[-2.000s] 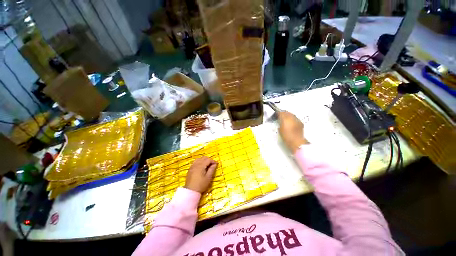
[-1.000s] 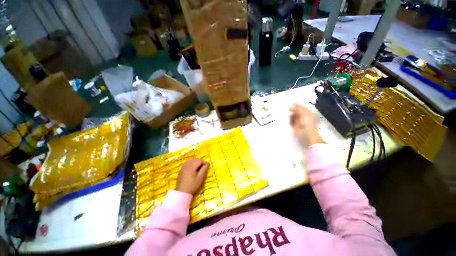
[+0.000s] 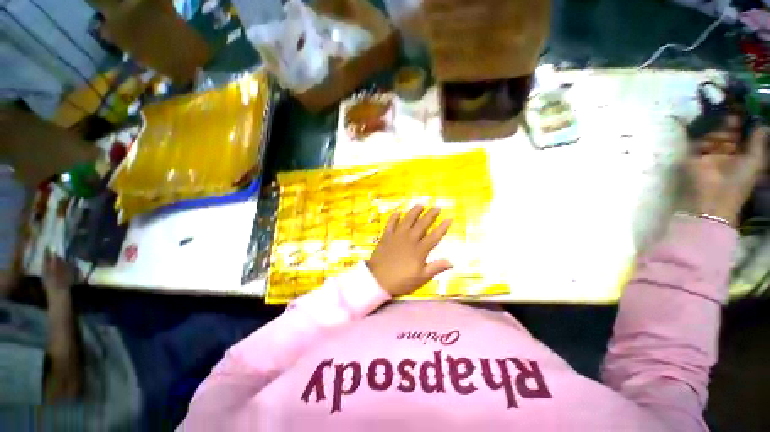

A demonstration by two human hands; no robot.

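The golden-yellow gridded panel (image 3: 338,202) lies flat on the white bench top in front of me. My left hand (image 3: 409,253) rests palm down on its right part with the fingers spread and holds nothing. My right hand (image 3: 722,173) is far right over the bench, blurred, at the dark soldering station (image 3: 722,105), which it partly covers. Whether it holds anything cannot be told. The red-brown wire pile (image 3: 368,116) lies beyond the panel.
A tall cardboard box (image 3: 485,42) stands beyond the panel, with a pale flat slab, likely a phone (image 3: 552,118), beside it. Stacked yellow panels (image 3: 198,139) lie on a blue tray at left. An open carton (image 3: 359,63) is behind. Another person's arm (image 3: 61,329) shows at left.
My right hand has moved right to the soldering station. My left hand's fingers have spread on the panel. The view has tilted down, and another person has come into view at left.
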